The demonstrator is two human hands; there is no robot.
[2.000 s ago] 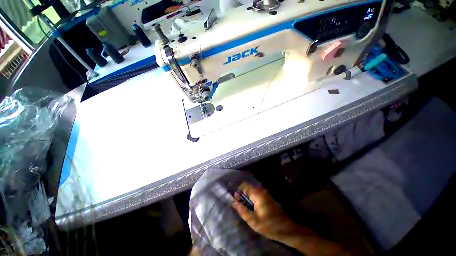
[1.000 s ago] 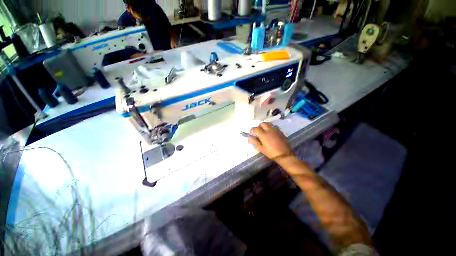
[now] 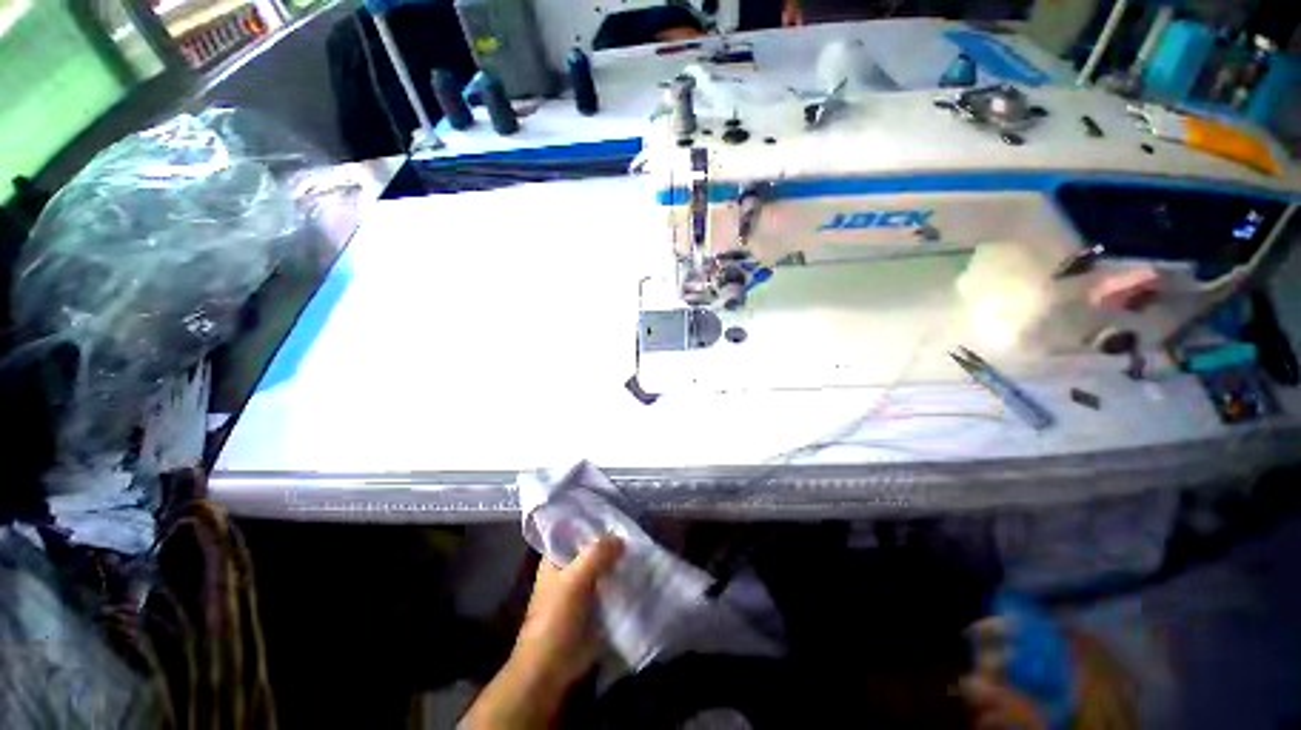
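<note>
My left hand [image 3: 564,613] grips a bunched pale grey-lilac cloth [image 3: 635,585] just below the table's front edge. The cloth's upper end rises in front of the edge. My right hand [image 3: 995,682], low at the right and blurred, is on a blue item [image 3: 1037,659] that looks like scissors handles; its blades cannot be made out. Slim pointed snips [image 3: 1006,388] lie on the white table, right of the needle plate [image 3: 665,330]. The presser foot [image 3: 702,285] is above the plate, with no cloth under it.
The white sewing machine [image 3: 885,221] stands along the table's back. A crumpled clear bag [image 3: 157,271] is at the left. Dark thread cones [image 3: 497,103] stand behind. An orange-yellow item [image 3: 1220,141] lies on the machine's top. Thin thread trails across the table near the snips.
The snips now lie on the table, out of my right hand, which has moved down to the blue item. My left hand has come into view with the cloth. The view has turned left.
</note>
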